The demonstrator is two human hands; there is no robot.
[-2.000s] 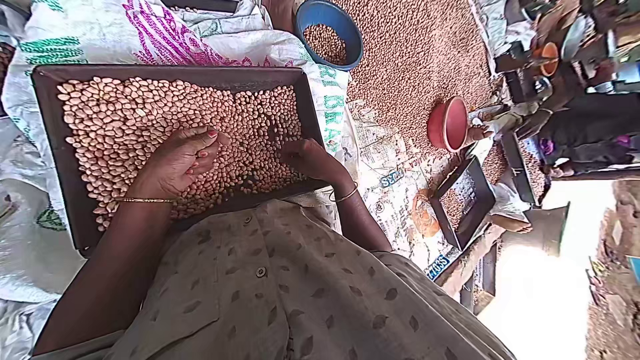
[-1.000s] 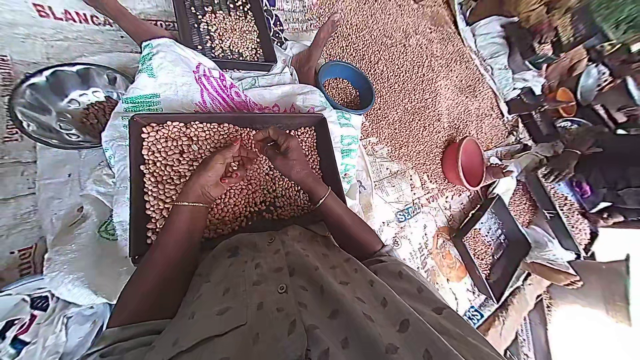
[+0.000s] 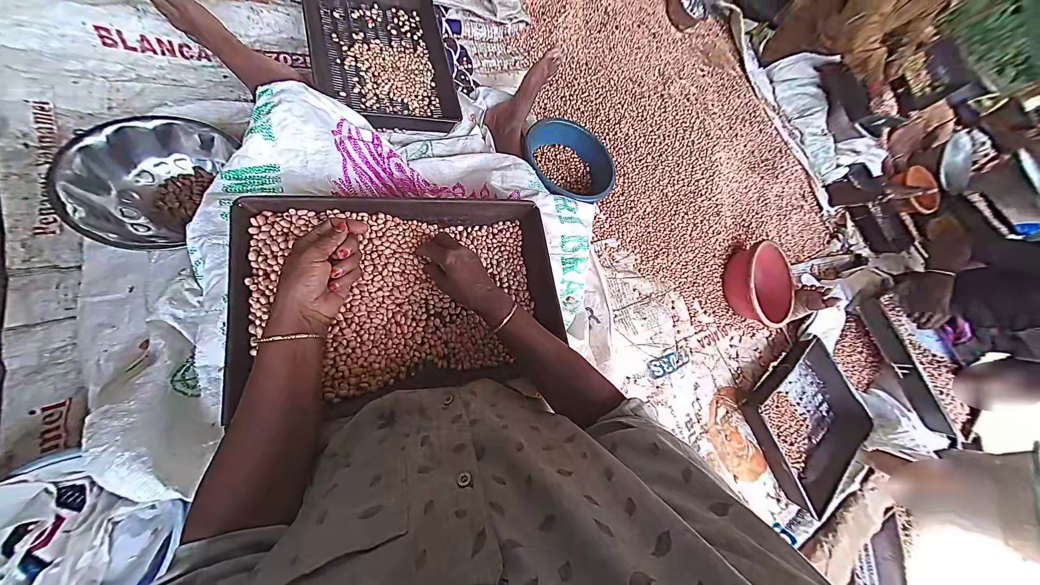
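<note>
A dark rectangular tray (image 3: 547, 272) rests on my lap over a white woven sack (image 3: 301, 138), filled with a layer of pinkish shelled nuts (image 3: 382, 301) that look like peanuts. Over the left part of the nuts is my left hand (image 3: 321, 272), its fingers curled in toward the palm; whether nuts are inside cannot be seen. My right hand (image 3: 459, 272) is to the right of it, back up, with bent fingertips down at the nuts. Its fingertips are partly hidden, so a hold on any nut cannot be made out. Each wrist has a thin bracelet.
Beyond the tray are a slotted black crate (image 3: 374, 114) with nuts, a blue bowl (image 3: 605, 162) and a wide spread of nuts (image 3: 650, 106). A shiny metal basin (image 3: 97, 179) stands left. At right, another person's hand (image 3: 812, 301) is at a red bowl (image 3: 772, 284), near another black tray (image 3: 861, 431).
My hands, close together over the tray one second ago, are now farther apart. The right hand has lowered to the nuts on the right. The view has shifted since two seconds ago.
</note>
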